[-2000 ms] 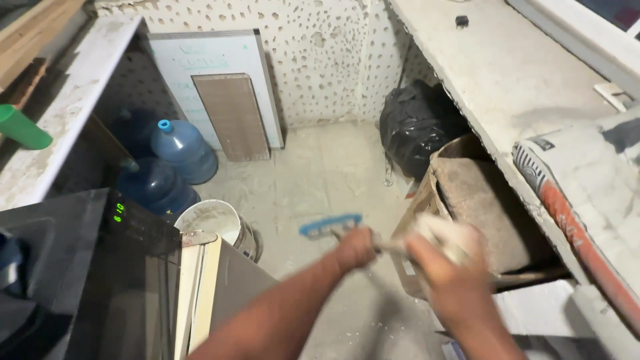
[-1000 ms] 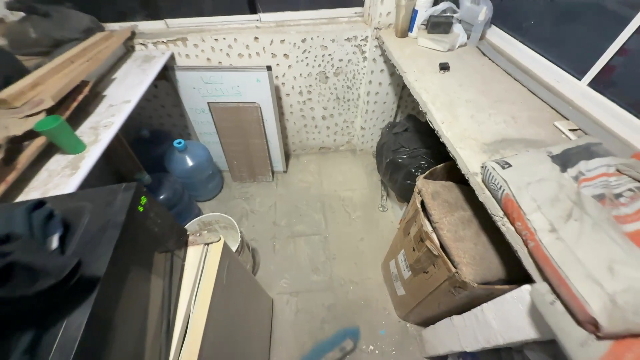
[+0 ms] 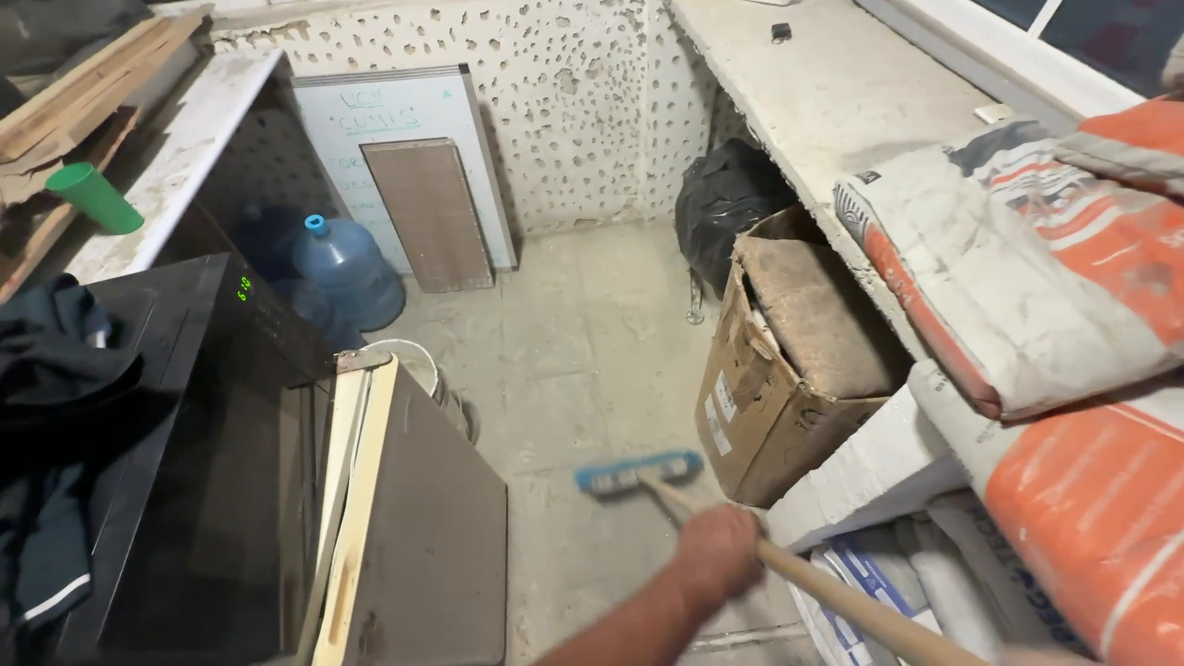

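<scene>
A push broom with a blue head (image 3: 640, 472) rests on or just over the dusty tiled floor (image 3: 555, 370), left of the cardboard box's lower corner. Its wooden handle (image 3: 832, 587) slants down to the bottom right of the view. My left hand (image 3: 723, 548) is closed around the handle a short way above the head, the arm coming from the bottom edge. Of my right hand, at most a blurred bit of skin shows at the bottom right edge near the handle's end, so its grip cannot be seen.
On the right stand a cardboard box (image 3: 754, 407), a black plastic bag (image 3: 731, 208) and cement sacks (image 3: 1017, 268) on a ledge. On the left are a microwave (image 3: 194, 444), a brown panel (image 3: 435, 546), a white bucket (image 3: 421, 365) and a blue water jug (image 3: 347, 268). A whiteboard (image 3: 324, 120) leans behind.
The broom head was at the bottom edge a second ago and now lies farther forward. My left hand, out of view then, is back in view on the handle. The view has tilted.
</scene>
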